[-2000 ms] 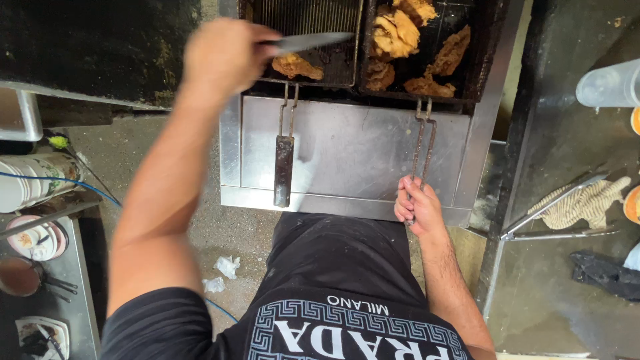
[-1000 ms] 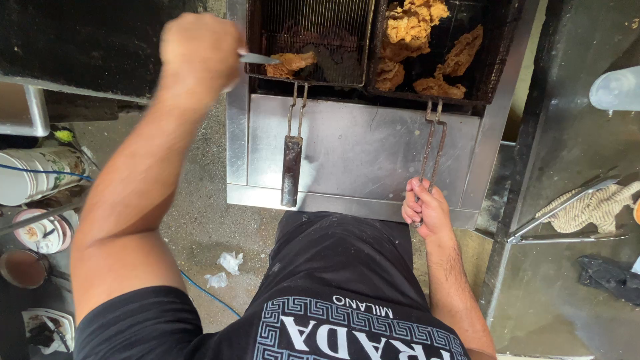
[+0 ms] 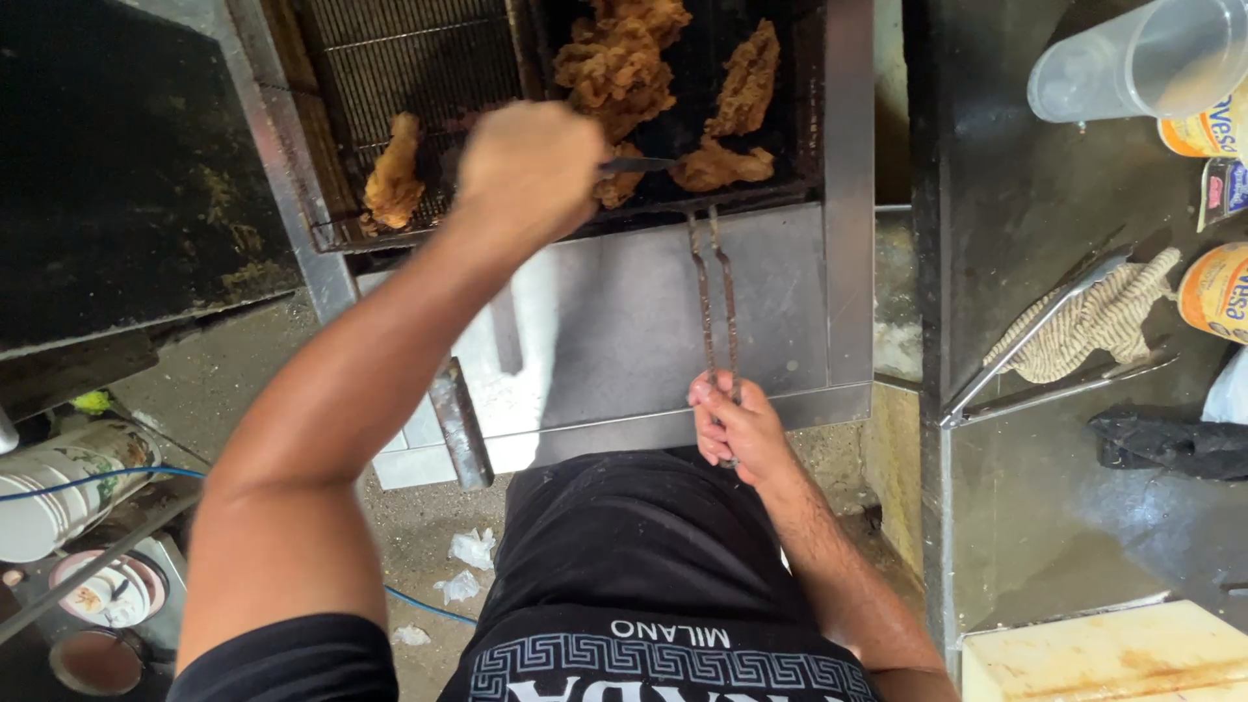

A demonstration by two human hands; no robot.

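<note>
My left hand (image 3: 531, 171), blurred, is closed on a thin metal utensil (image 3: 639, 165) that looks like a knife. Its tip points right, close to a fried chicken piece (image 3: 721, 166) at the front of the right fryer basket (image 3: 799, 190). More fried pieces (image 3: 619, 73) lie in that basket. My right hand (image 3: 736, 424) grips the end of its long wire handle (image 3: 717, 292). In the left fryer basket (image 3: 419, 39), one fried piece (image 3: 395, 175) lies near the front left corner. That basket's dark handle (image 3: 460, 424) hangs over the steel front, untouched.
At right, a metal counter (image 3: 1014, 546) holds tongs (image 3: 1033, 336), a striped cloth (image 3: 1092, 322), clear plastic containers (image 3: 1121, 58), tubs and a cutting board (image 3: 1111, 653). A bucket (image 3: 88, 478) and dishes (image 3: 107, 590) are at lower left. Crumpled paper (image 3: 472, 548) and a blue cable lie on the floor.
My left hand has moved right with the utensil, from beside the left basket to the front of the right one. My right hand still holds the wire handle. The view has turned slightly.
</note>
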